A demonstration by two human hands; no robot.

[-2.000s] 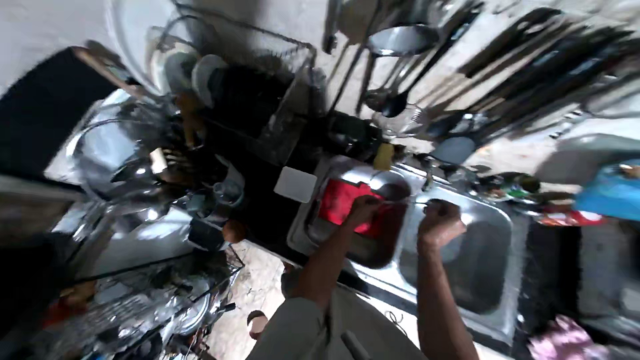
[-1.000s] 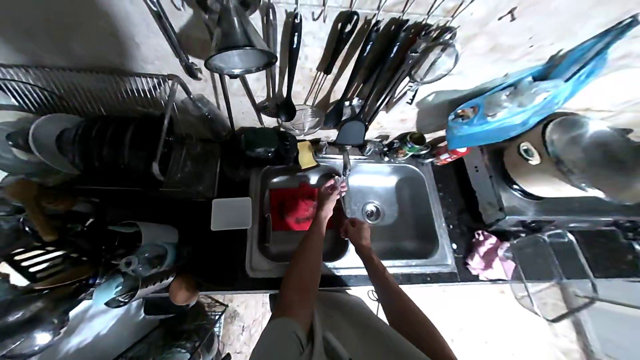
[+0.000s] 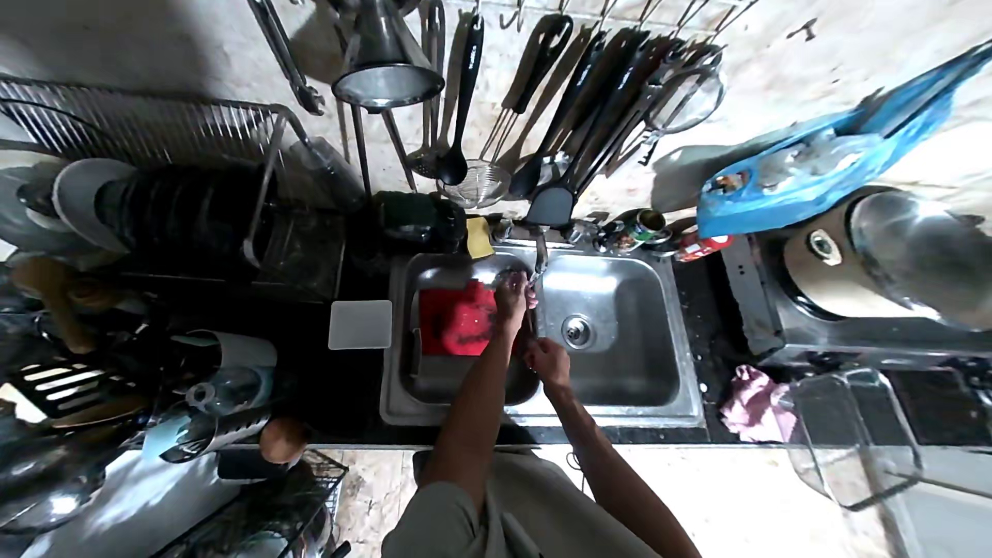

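The steel double sink lies in front of me. My left hand is at the right side of the left basin, beside the faucet, with its fingers bent; water seems to wet it. My right hand is lower, at the divider, its fingers closed around one end of a thin, dark utensil that spans toward the left hand. The utensil's kind is unclear, and whether the left hand grips it is hidden. A red board or tray with a red, wet item lies in the left basin.
A white rectangular lid or tray lies left of the sink. Behind stand a yellow sponge and jars. Utensils, including a black spatula, hang above. Right are a pink cloth, a blue bag and a cooker; left, a dish rack.
The view has turned strongly since the oldest frame. My left hand has gone from over the red item to beside the faucet. My right hand has moved from over the right basin to the divider.
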